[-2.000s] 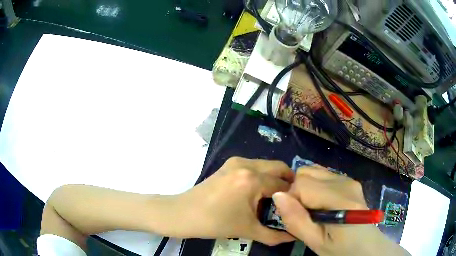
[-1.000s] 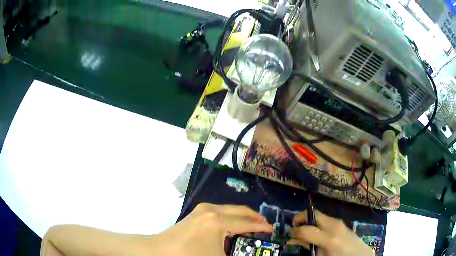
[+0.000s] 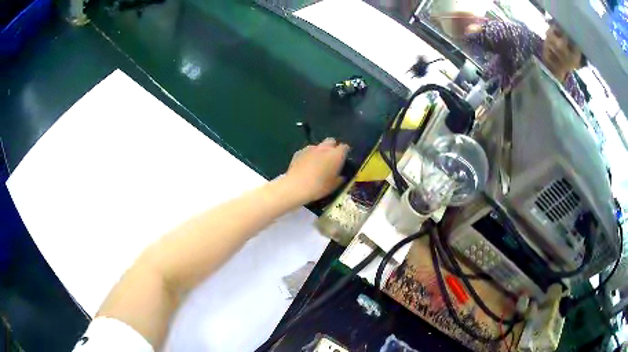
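Observation:
My left hand [image 3: 318, 172] reaches over the green bench beyond the white sheet, left of the yellow-and-black edged block. Its fingers are curled downward beside something dark, and I cannot tell whether they grip it. A thin black lead with a pale tip [image 3: 304, 128] lies just beyond the fingers. A small open adapter board [image 3: 351, 86] lies farther back on the bench. My right hand is out of the picture. The black test panel [image 3: 344, 275] shows at the bottom, with part of a pale socket strip [image 3: 329, 345] cut off by the edge.
A clear glass bulb [image 3: 454, 168] stands in a white holder right of my hand, with black cables looped around it. Grey instruments [image 3: 551, 172] stand on a wooden board [image 3: 420, 292]. A red piece [image 3: 457, 289] lies among cables. A person [image 3: 509, 48] is across the bench.
The view has swung left and farther over the bench. My left hand has left the test panel and the board there and moved to the green bench. My right hand has gone out of view.

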